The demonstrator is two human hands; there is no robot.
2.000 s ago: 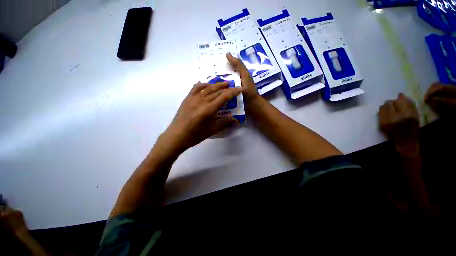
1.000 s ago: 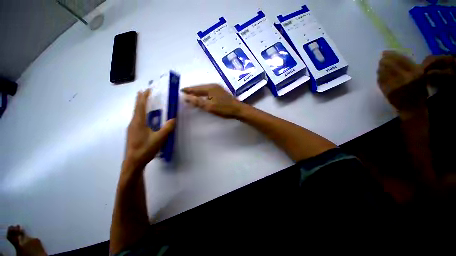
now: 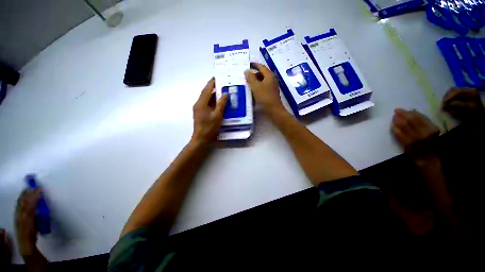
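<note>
A white-and-blue retail box point(image 3: 232, 69) lies between my hands, front up, its blue top flap and white bottom flap sticking out. A white car charger shows on its blue lower panel. My left hand point(image 3: 207, 112) holds its left edge, thumb over the front. My right hand point(image 3: 265, 89) holds its right edge. Two similar boxes lie to the right, the nearer one point(image 3: 298, 74) and the farther one point(image 3: 340, 74), both with open end flaps.
A black smartphone point(image 3: 141, 59) lies at the upper left. Another person's hand point(image 3: 26, 215) holds a blue item at the lower left. Another person's hands point(image 3: 415, 129) rest at the right, near blue trays point(image 3: 463, 61) and a yellow-green strip point(image 3: 407, 48). A pale round base point(image 3: 114, 19) stands near the wall.
The box in my left hand a second ago is gone from there. Both hands now hold one of the three waiting boxes, and two remain beside it. A blue item has appeared at the lower left.
</note>
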